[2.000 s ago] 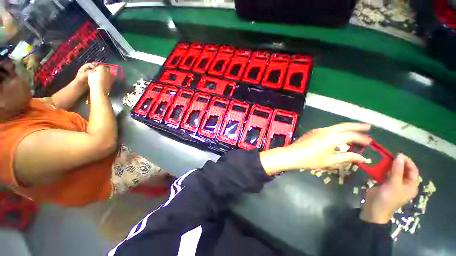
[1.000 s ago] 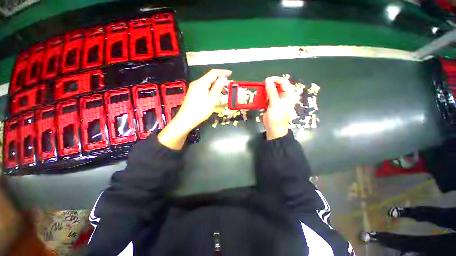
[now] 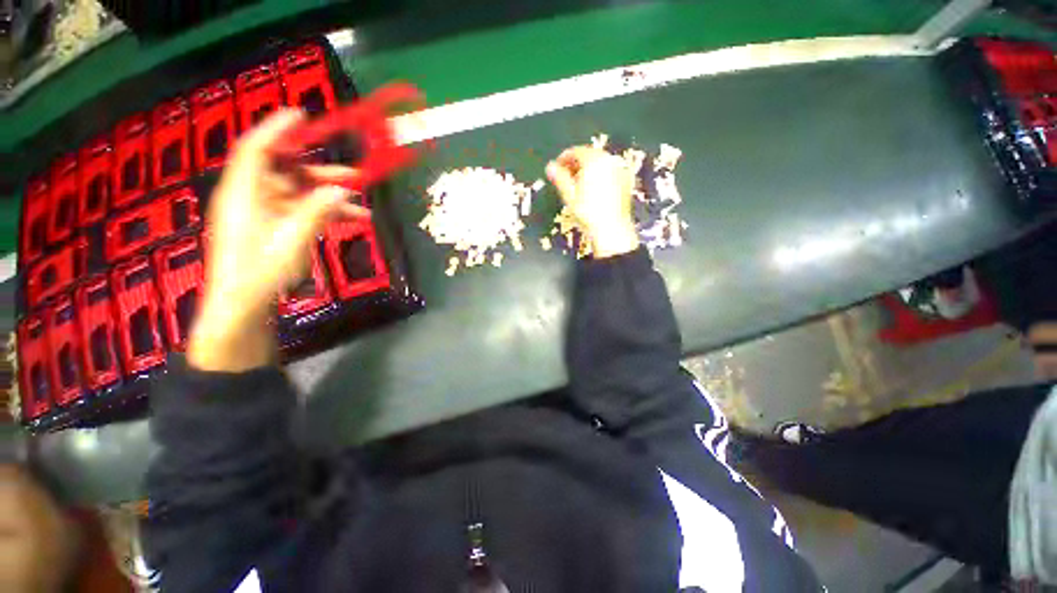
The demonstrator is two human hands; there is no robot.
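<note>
My left hand point(image 3: 249, 238) holds a red housing point(image 3: 377, 133), motion-blurred, above the right end of the black tray point(image 3: 357, 310). The tray holds two rows of upright red housings with sideways ones between; my left hand and forearm hide part of it. My right hand point(image 3: 599, 197) is over the looser heap of small mixed pieces point(image 3: 663, 203), fingertips down at its left side. Whether it pinches a piece cannot be told. A heap of small cream pieces point(image 3: 475, 211) lies between the tray and my right hand.
A pale edge strip point(image 3: 695, 65) runs behind the heaps, with a green surface point(image 3: 498, 58) beyond. Another tray of red housings point(image 3: 1026, 87) stands at the right end. A person's dark-trousered leg point(image 3: 881, 475) is at lower right. A blurred person is at the lower left edge.
My left hand has carried the housing left, from between both hands to over the tray. My right hand has let go of it and moved down to the mixed heap.
</note>
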